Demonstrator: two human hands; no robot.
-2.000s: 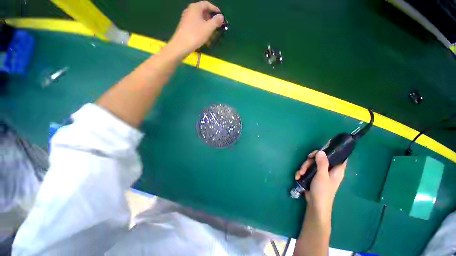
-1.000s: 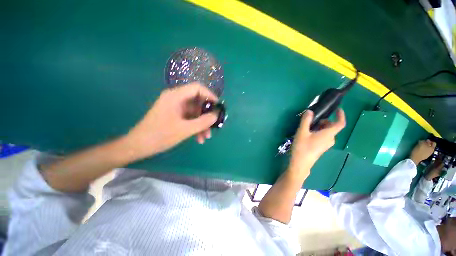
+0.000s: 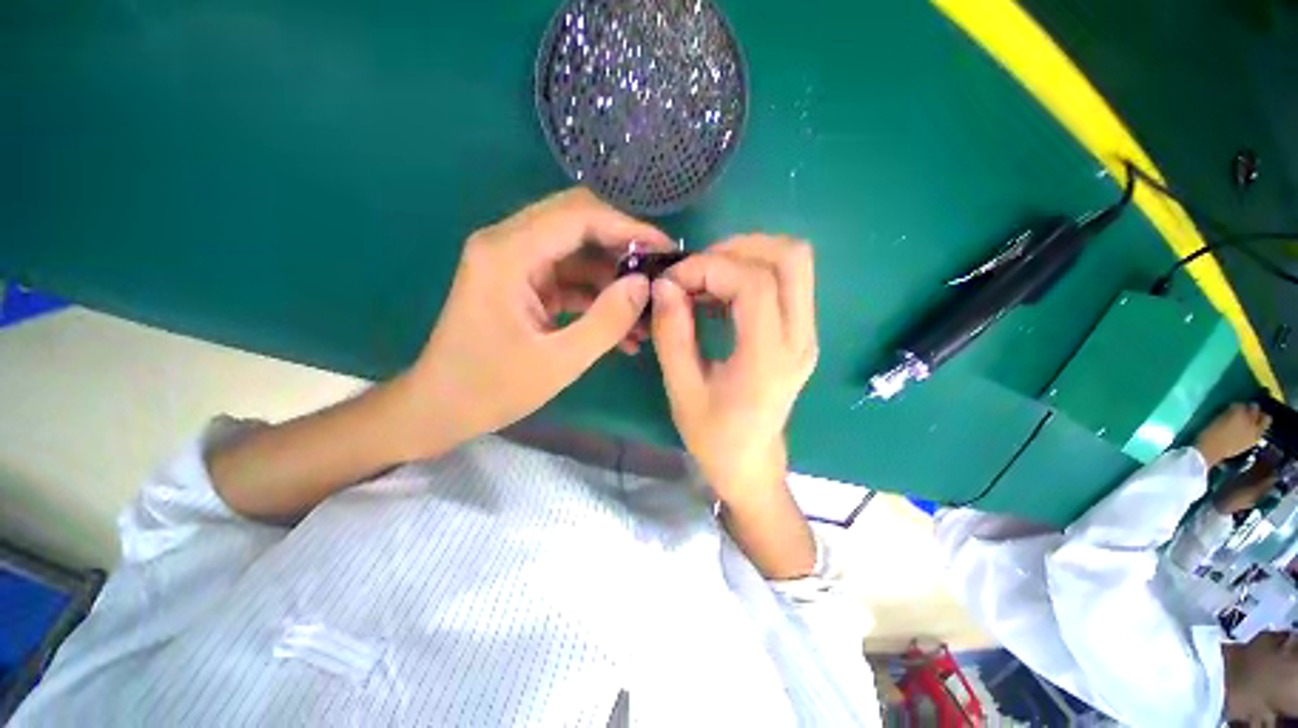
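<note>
A small black assembly (image 3: 652, 263) with shiny points is held just in front of the round screw tray. My left hand (image 3: 534, 306) grips its left side between thumb and fingers. My right hand (image 3: 740, 334) pinches its right side with thumb and fingertips; the fingers hide much of it. The black electric screwdriver (image 3: 989, 299) lies on the green bench to the right, its silver nose towards me, untouched. The round perforated screw tray (image 3: 641, 100) holds many shiny specks.
A green box (image 3: 1143, 373) with a black cable stands at the right. Yellow tape (image 3: 1061, 86) edges the bench, with a small dark assembly (image 3: 1246, 169) beyond it. Another person's white sleeve (image 3: 1103, 569) and hands are at the far right.
My right hand has let go of the screwdriver, now lying on the bench, and moved left onto the assembly. My left hand has brought the assembly from beyond the yellow tape to in front of me.
</note>
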